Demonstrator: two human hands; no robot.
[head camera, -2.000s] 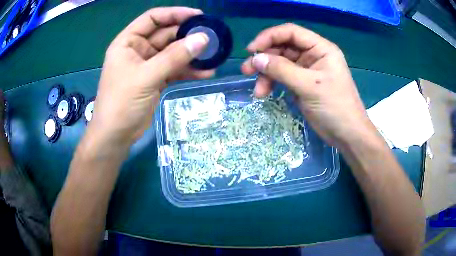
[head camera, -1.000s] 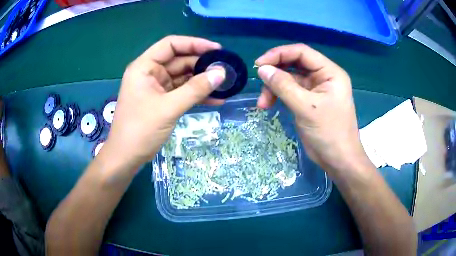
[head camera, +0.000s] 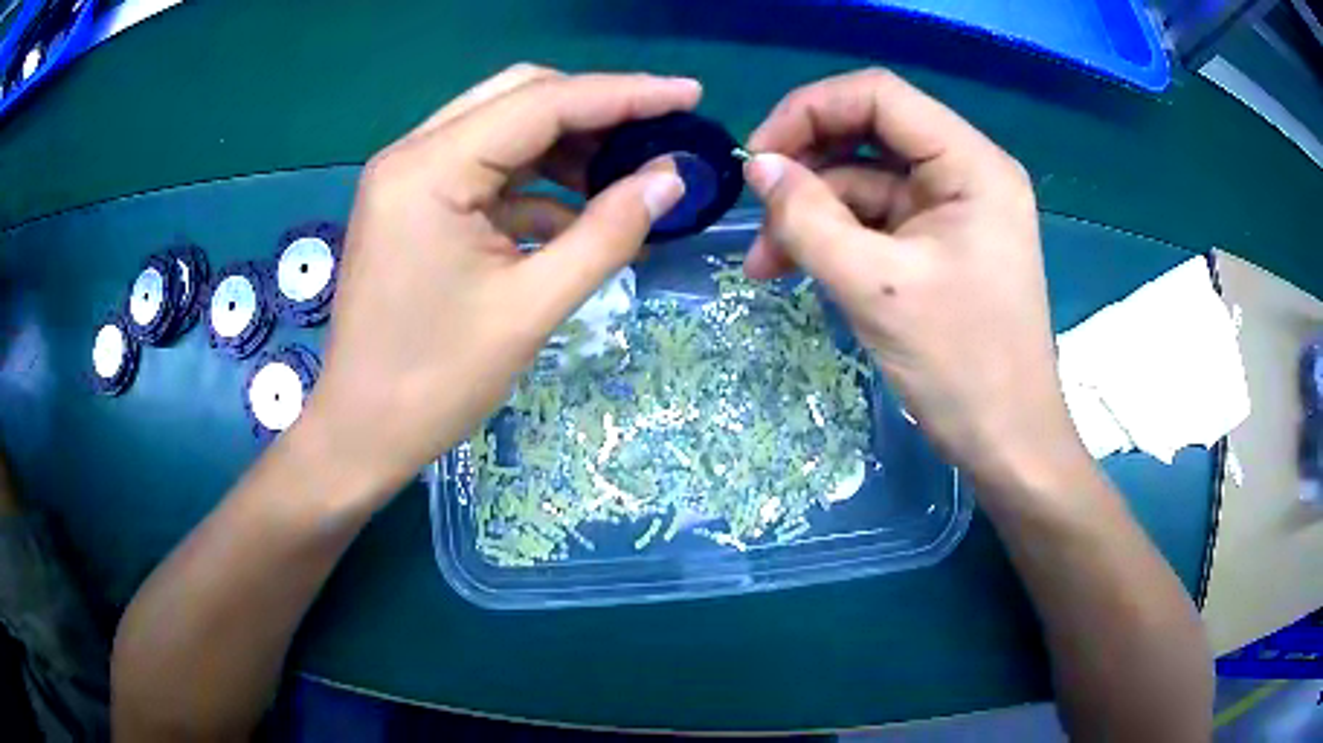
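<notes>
My left hand (head camera: 493, 247) holds a round black disc (head camera: 627, 151) above the clear tray, with the thumb on its bluish centre. My right hand (head camera: 900, 218) pinches a tiny pale strip (head camera: 742, 154) between thumb and index finger, at the right edge of the disc. Whether the strip has entered the rim is too small to tell. The clear plastic tray (head camera: 697, 578) below holds a heap of loose pale yellow-green and silver strips (head camera: 682, 421).
Several black discs with pale centres (head camera: 238, 308) lie on the green bench at left. White crumpled paper (head camera: 1161, 363) and cardboard (head camera: 1277, 436) are at right. A blue tray (head camera: 1074, 32) is at the far side. Part of another person shows at the left edge.
My hands have come closer together, bringing the strip from a gap away to the disc's edge. The disc is tilted more. The view has shifted, with less of the far blue tray showing.
</notes>
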